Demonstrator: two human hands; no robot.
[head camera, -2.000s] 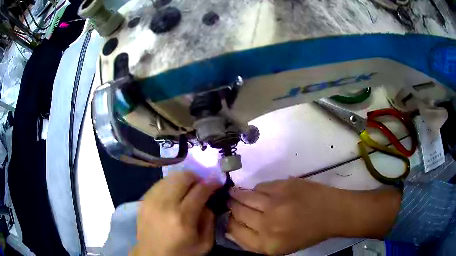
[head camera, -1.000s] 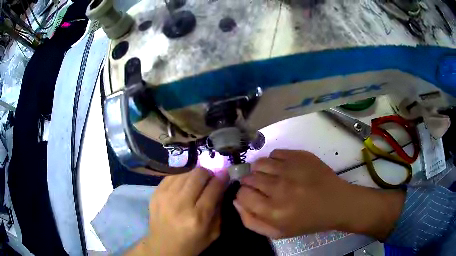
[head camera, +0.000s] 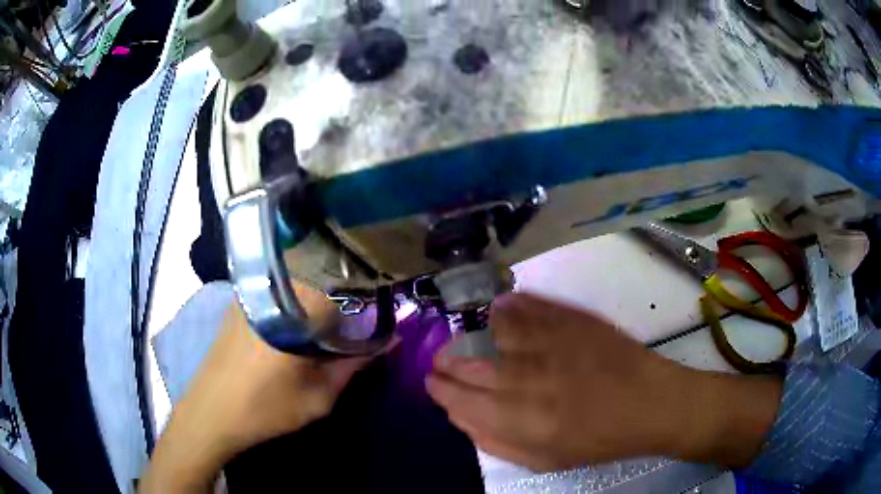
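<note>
A dark fabric panel (head camera: 357, 434) lies below the sewing machine head (head camera: 464, 125) and runs up to the lit presser foot area. My left hand (head camera: 266, 376) is blurred at the panel's left side, its fingers partly hidden behind the shiny metal guard (head camera: 253, 275); its grip is unclear. My right hand (head camera: 570, 386) is at the panel's right edge beside the foot, fingers bent and closed on the fabric, fingertips partly hidden. A light grey panel (head camera: 188, 338) shows to the left of my left hand. The needle is not clearly visible.
Scissors with red and yellow handles (head camera: 758, 304) lie on the right of the white table, beside a white label (head camera: 833, 304). A green handle (head camera: 691, 214) shows under the machine arm. Long dark (head camera: 68, 232) and pale strips (head camera: 121, 241) lie at left.
My left hand has moved left and behind the metal guard. More of the dark panel is exposed between my hands. My right hand stays near the foot. The machine head appears slightly lower and farther right.
</note>
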